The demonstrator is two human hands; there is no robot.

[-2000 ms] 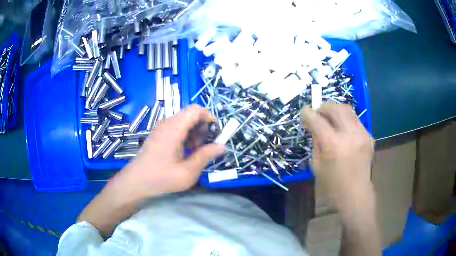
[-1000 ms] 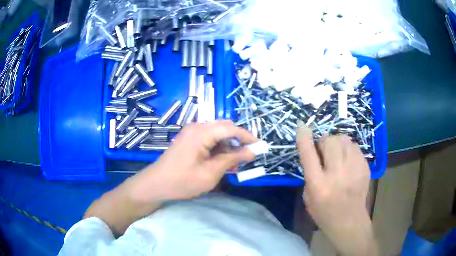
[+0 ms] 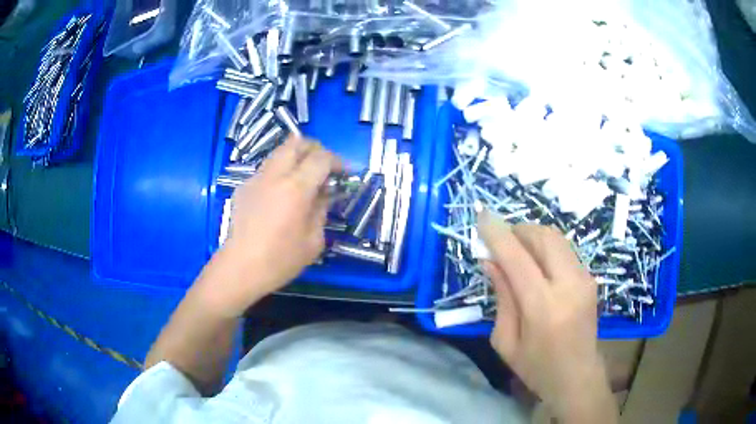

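My left hand [image 3: 278, 215] is over the middle blue tray [image 3: 331, 108], fingertips down at the silver metal tubes [image 3: 257, 137]. Its palm is hidden, so I cannot tell what it holds. My right hand [image 3: 543, 290] is at the left part of the right tray [image 3: 673, 207], with a white sleeve [image 3: 479, 245] between thumb and fingers. Whether a pin sits in that sleeve is not clear. Thin silver pins [image 3: 613, 281] lie tangled in the right tray under a heap of white sleeves [image 3: 539, 149].
A blue tray [image 3: 153, 182] stands at the left. A small blue bin of thin parts [image 3: 58, 91] and a clear box [image 3: 137, 33] are at upper left. Clear bags of tubes [image 3: 331, 37] and white sleeves [image 3: 613, 66] lie behind the trays. Cartons [image 3: 671, 356] stand at lower right.
The view has shifted left. My left hand has moved from the right tray's edge to the tubes in the middle tray. The white sleeve it held up no longer shows there; my right hand now holds one.
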